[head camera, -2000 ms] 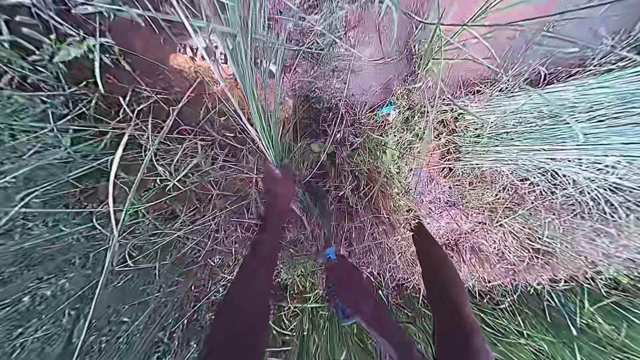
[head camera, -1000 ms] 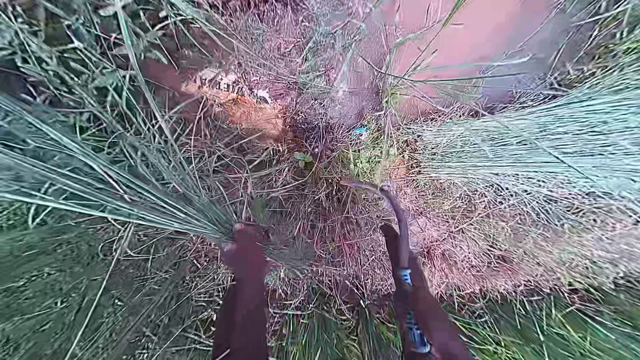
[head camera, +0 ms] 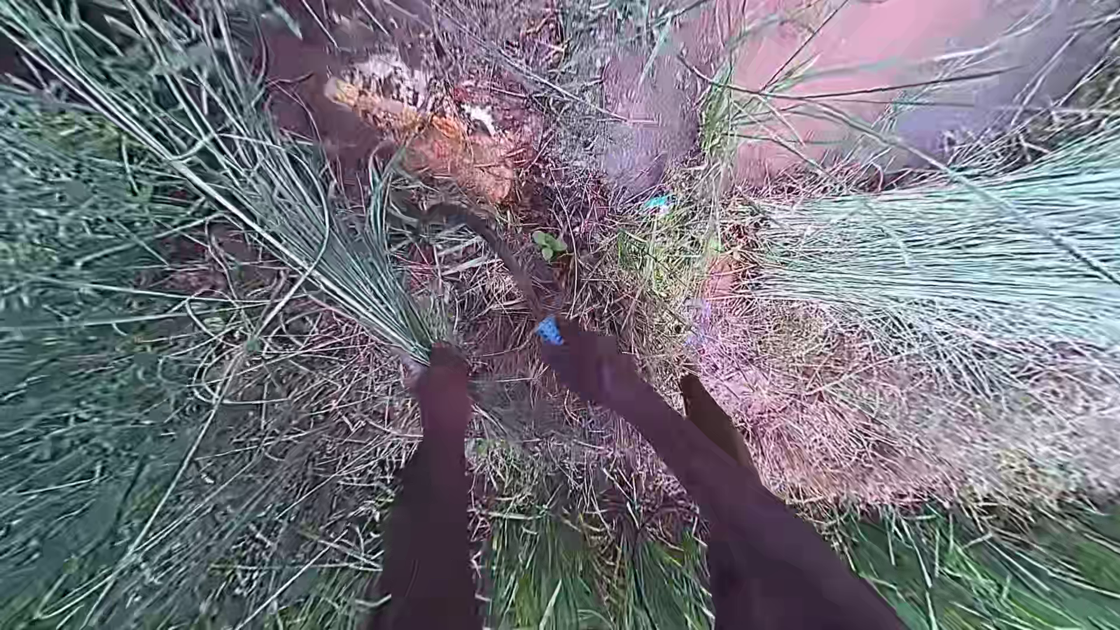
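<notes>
My left hand (head camera: 444,385) is closed around the lower end of a bundle of long green grass stems (head camera: 297,236), which fans out toward the upper left. My right hand (head camera: 591,363) grips a sickle by its handle, of which a blue part shows at the front of the fist. The dark curved sickle blade (head camera: 499,249) reaches up and left, its tip beside the stems of the bundle. Blur hides the fingers of both hands.
A large pile of cut grass stems (head camera: 945,254) lies at the right. Muddy reddish ground or water (head camera: 849,79) is at the upper right. An orange-brown clump (head camera: 455,149) lies at the upper left. A foot or lower leg (head camera: 713,420) shows beside my right forearm.
The bundle in my left hand, pointing left one second ago, now points to the upper left. My right hand with the sickle has moved left, toward the bundle.
</notes>
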